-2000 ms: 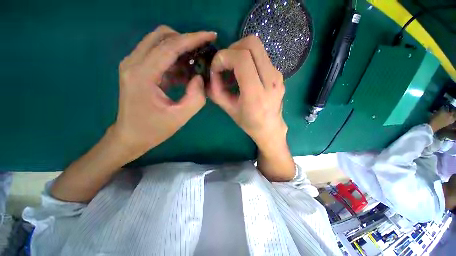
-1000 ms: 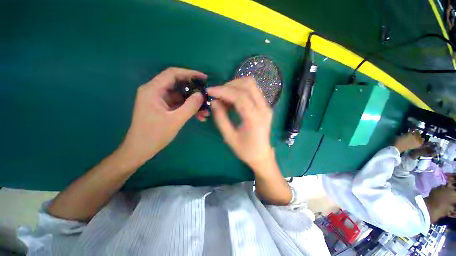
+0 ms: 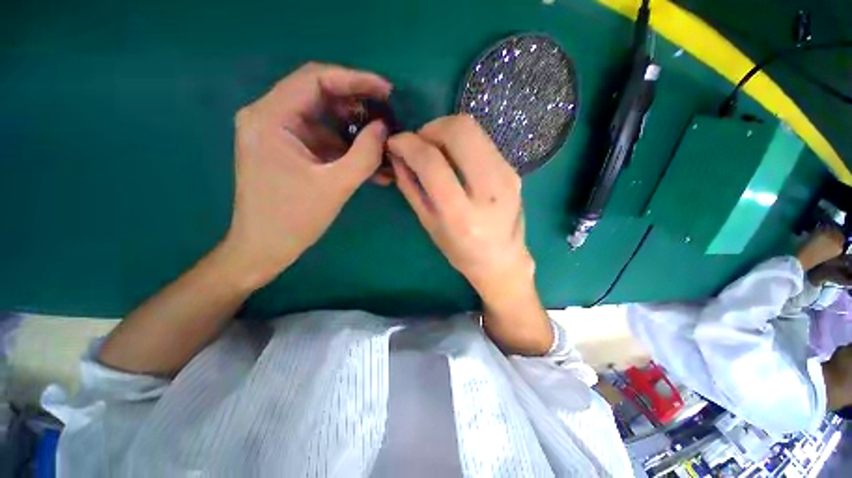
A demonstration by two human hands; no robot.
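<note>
My left hand [image 3: 290,168] holds a small dark module [image 3: 356,119] with a silver spot between thumb and fingers, above the green mat. My right hand [image 3: 467,196] touches the module's right side with thumb and fingertips pinched together. Whether a screw is between the right fingertips is hidden. A round dark tray of glittering screws [image 3: 523,98] lies just beyond my right hand.
A black electric screwdriver [image 3: 617,140] lies right of the tray, bit end toward me. A green box [image 3: 715,182] with a pale strip and black cords is farther right. Yellow tape [image 3: 747,70] edges the mat. A coworker's pale sleeve [image 3: 757,313] is at right.
The view has shifted, so the mat, tray and tools appear at different places. My left hand still holds the module. My right fingertips are closed against it, less spread than one second ago.
</note>
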